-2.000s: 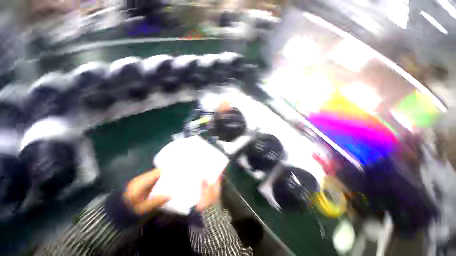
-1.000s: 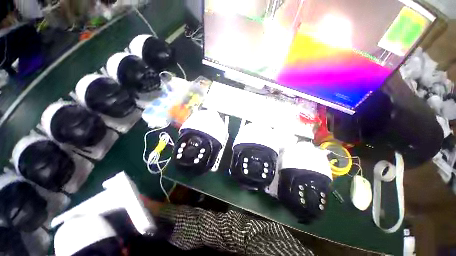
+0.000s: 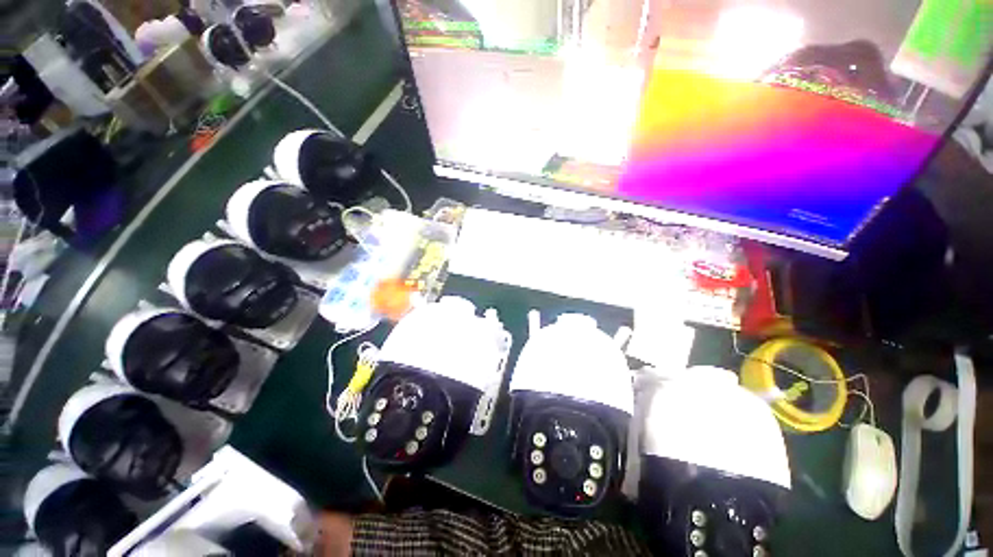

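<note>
A white camera with a square-edged bracket (image 3: pixel 245 503) lies tilted at the lower left, cut off by the bottom edge. My right hand (image 3: pixel 333 534) comes in from the right in a checked sleeve and grips its right side; the fingers are mostly hidden. My left hand is not in view. Three white-and-black dome cameras stand on the green desk: the left one (image 3: pixel 436 348), the middle one (image 3: pixel 572 375) and the right one (image 3: pixel 715 430), cut off below. The left and middle ones show pale LED dots on their black fronts.
Several dome cameras (image 3: pixel 231 285) stand in a row at left. A wide monitor (image 3: pixel 697 131) is behind a pale keyboard (image 3: pixel 566 259) and parts box (image 3: pixel 381 267). A yellow tape roll (image 3: pixel 793 381), white mouse (image 3: pixel 870 470), white strap (image 3: pixel 906 468) and looped cable (image 3: pixel 346 397) lie around.
The view has turned from the blurred earlier scene and moved closer to the desk. The white piece, first between both hands, is now at the lower left by my right hand; my left hand has left view.
</note>
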